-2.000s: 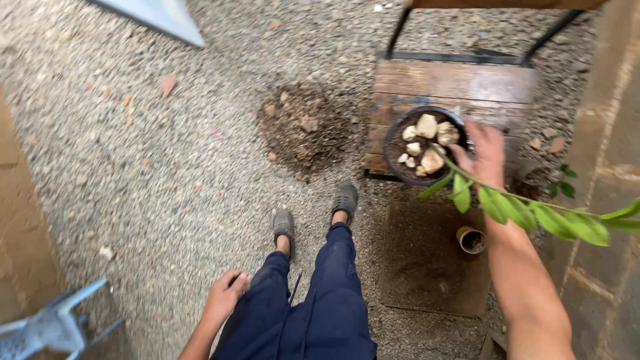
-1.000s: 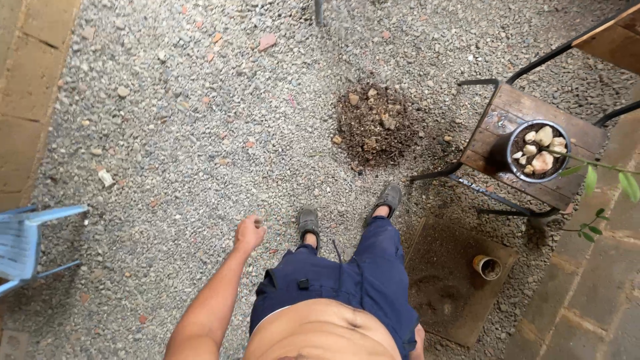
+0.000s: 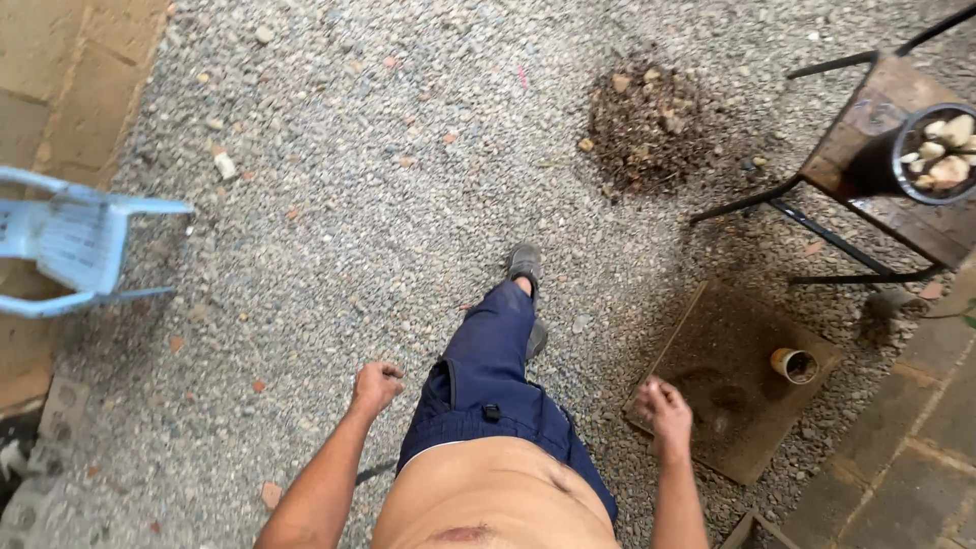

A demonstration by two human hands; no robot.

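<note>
My left hand (image 3: 377, 389) hangs beside my left hip over the gravel, its fingers loosely curled and nothing visible in it. Near the edge of a soil-stained board (image 3: 732, 328), my right hand (image 3: 665, 408) hangs with bent fingers and appears to hold nothing. A small can (image 3: 794, 366) with dark contents is on that board. At the right edge, a dark plant pot (image 3: 877, 164) topped with pale stones (image 3: 950, 171) stands on the wooden seat of a metal-framed chair (image 3: 839, 152).
A heap of dark soil and stones (image 3: 648, 130) lies on the gravel left of the wooden chair. A light blue plastic chair (image 3: 84, 236) is at the left edge. Paving borders the gravel at left (image 3: 91, 99) and lower right (image 3: 900, 473). A wooden frame (image 3: 751, 530) shows at the bottom.
My right hand, at the pot's stones two seconds ago, is now away from it at my side. The view has swung left, and my feet have changed position.
</note>
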